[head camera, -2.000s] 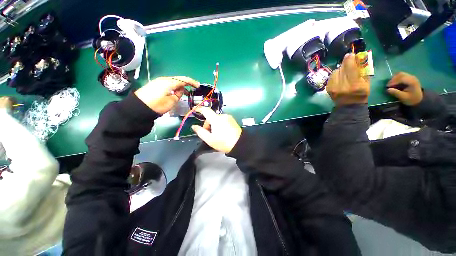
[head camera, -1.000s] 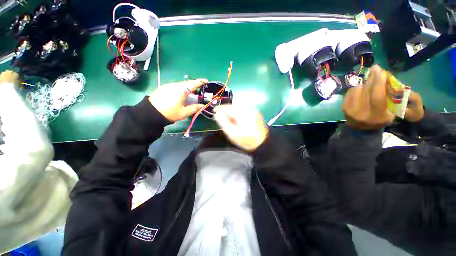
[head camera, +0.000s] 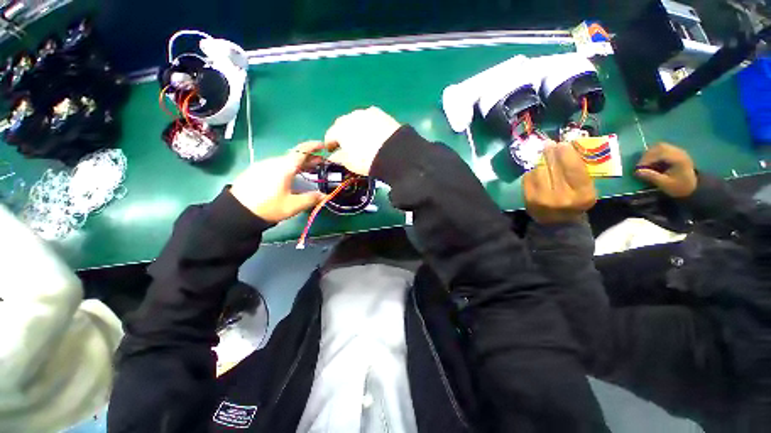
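Note:
A black round camera module (head camera: 353, 196) lies near the bench's front edge in front of me. Red-orange wires (head camera: 314, 218) run out of it to a small pale plug at the bench edge. My left hand (head camera: 275, 186) holds the module from its left side, thumb low and fingers above. My right hand (head camera: 362, 139) is at the module's upper rim, fingers bent down and close to my left fingertips. Whether it grips a wire is hidden by the fingers.
A white camera housing (head camera: 225, 52) with a wired module stands upper left. Two more housings (head camera: 499, 84) stand right. Clear loops (head camera: 100, 179) and black modules (head camera: 63, 127) lie left. A neighbour's hand (head camera: 558, 184) holds a yellow-white packet (head camera: 602, 156). A black device (head camera: 668, 55) stands far right.
My right hand has moved from the module's lower right up to its top edge. The wire that stood up above the module is no longer visible there. The neighbour's hand with the packet moved left.

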